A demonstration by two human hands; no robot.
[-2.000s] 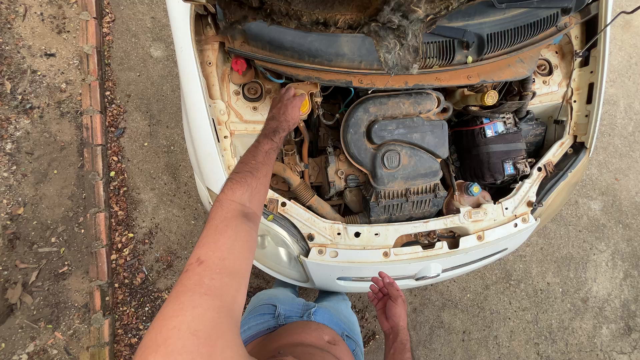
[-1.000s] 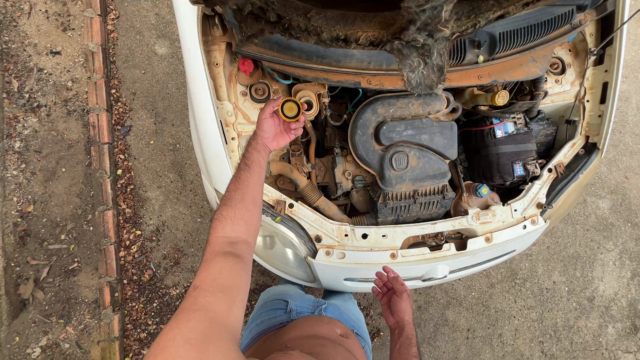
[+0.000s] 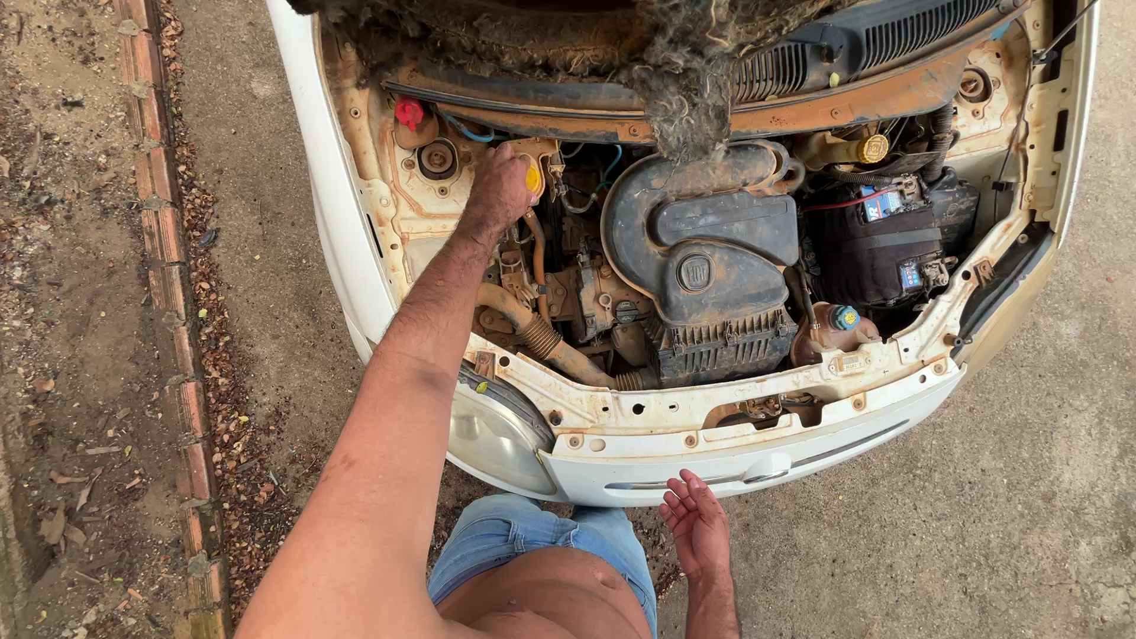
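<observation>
My left hand (image 3: 501, 185) grips a round yellow cap (image 3: 532, 178) at the left rear of the engine bay, over the place of the filler opening; whether the cap is seated cannot be told. A red cap (image 3: 409, 113) and a strut mount (image 3: 437, 159) lie to its left. An orange-brown hose (image 3: 538, 253) runs down just below it. My right hand (image 3: 697, 524), palm up with fingers slightly curled, holds nothing in front of the white bumper (image 3: 657, 488).
A black air filter housing (image 3: 728, 240) fills the middle of the bay. To its right are the battery (image 3: 874, 244), a coolant reservoir (image 3: 834, 333) and another yellow cap (image 3: 873, 148). Torn, fibrous lining (image 3: 688, 98) hangs over the rear. A headlight (image 3: 493, 435) sits below my left forearm.
One second ago my left hand held the yellow cap with its dark underside up beside the uncovered filler opening; now the cap's yellow top shows over that spot. My right hand has barely moved.
</observation>
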